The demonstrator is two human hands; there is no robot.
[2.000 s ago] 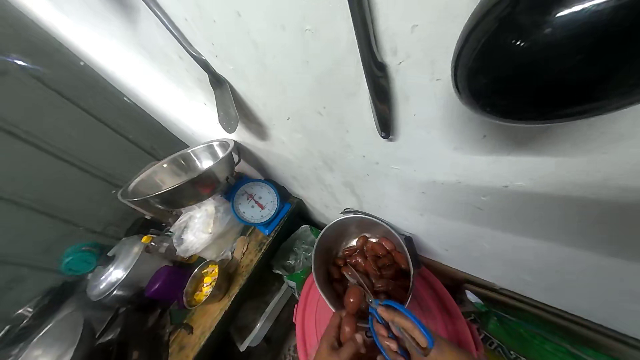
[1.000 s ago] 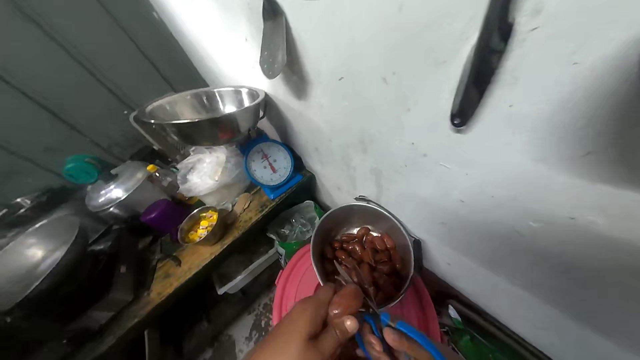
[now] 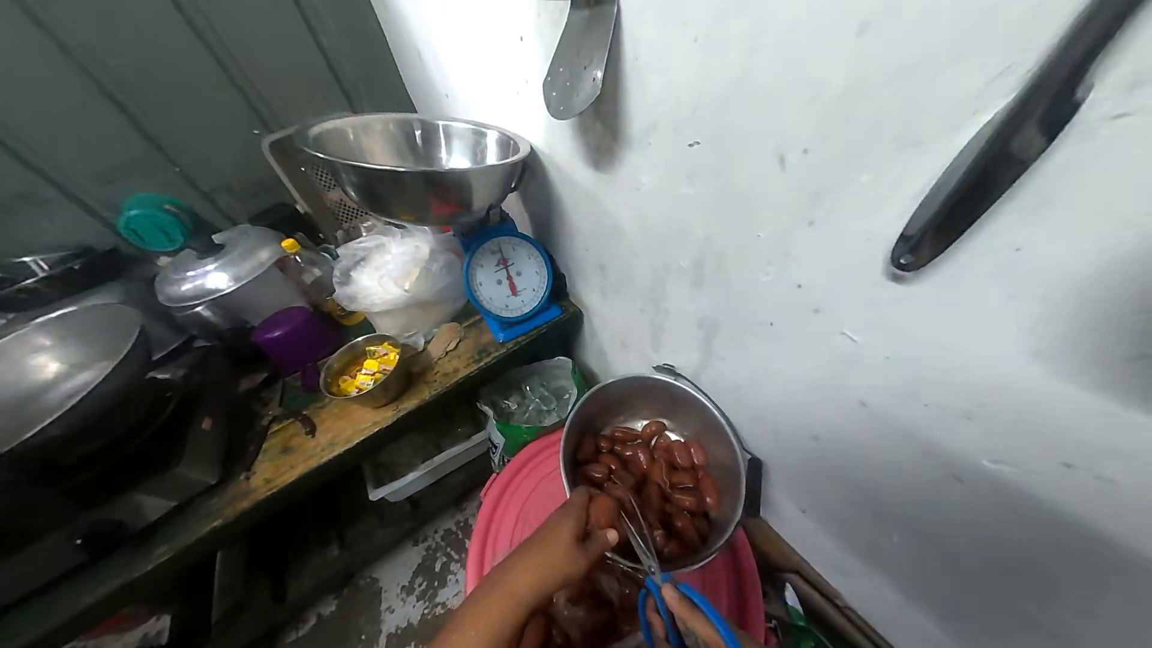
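Note:
A metal pot (image 3: 720,423) with a bail handle stands on a pink plastic lid (image 3: 508,517) and holds many reddish-brown sausages (image 3: 684,477). At the pot's near left rim, my left hand (image 3: 567,544) grips one sausage (image 3: 603,511) between thumb and fingers. My right hand (image 3: 688,621), partly cut off by the bottom edge, holds blue-handled scissors (image 3: 646,549), whose blades point into the pot beside that sausage. More sausages in what seems a clear plastic bag (image 3: 589,607) lie below my left wrist.
On a wooden bench (image 3: 360,432) at the left are a blue dial scale (image 3: 510,279) under a large steel bowl (image 3: 414,148), a small bowl of yellow packets (image 3: 364,369), a purple cup (image 3: 295,337) and a lidded pot (image 3: 216,274). Utensils hang on the white wall.
The view has swung, bringing more of the bench into sight. My left hand stays at the pot's near rim with a sausage, and the scissors remain in my right hand.

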